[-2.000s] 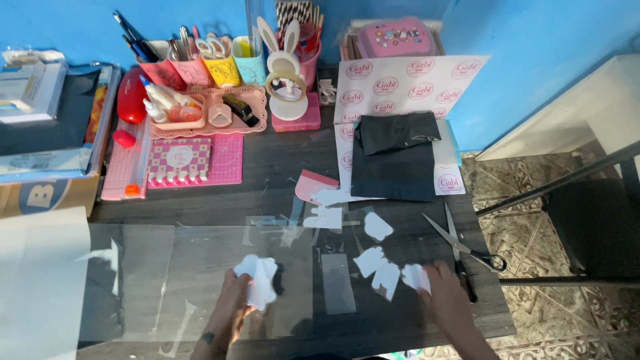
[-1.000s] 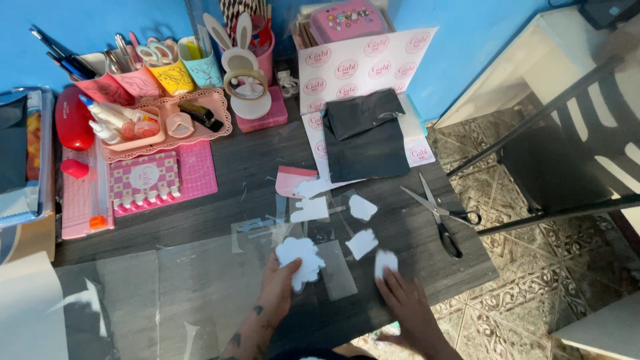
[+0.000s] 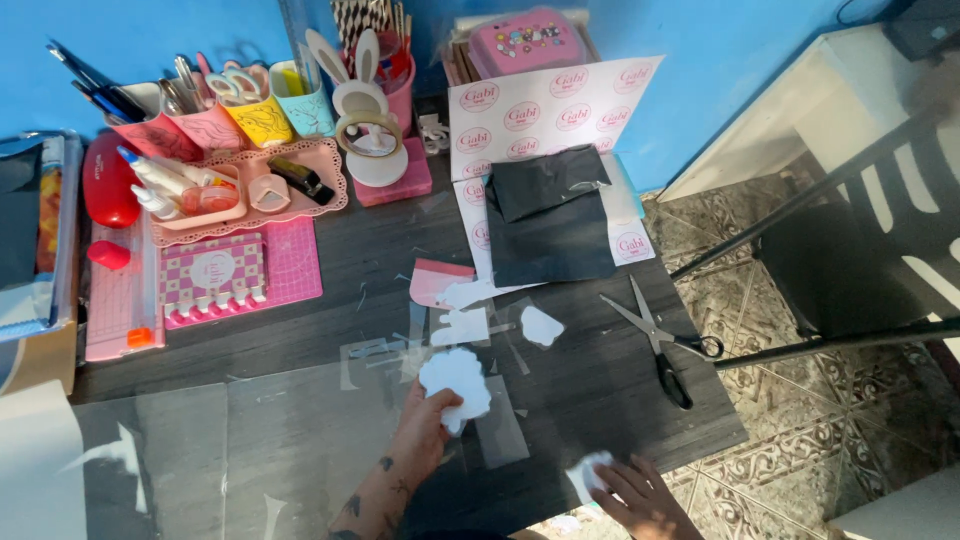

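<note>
My left hand pinches a white scallop-edged paper cutout, thumb on top, above the dark wood-grain desk. My right hand has its fingers on a smaller white cutout at the desk's front edge; whether it grips it or only touches it I cannot tell. One white cutout lies alone right of centre. More white cutouts lie by a pink card piece, among clear plastic strips. A clear plastic rectangle lies beside my left hand. Open scissors with black handles rest at the right.
Clear plastic sheeting covers the front left. A black folded sheet lies on printed white paper. Behind stand a pink tray, pen cups and a bunny-shaped stand. A black chair is beyond the right edge.
Near my right hand, a cutout that lay right of centre on the desk no longer lies there. My right hand has moved toward the front edge. The view has shifted.
</note>
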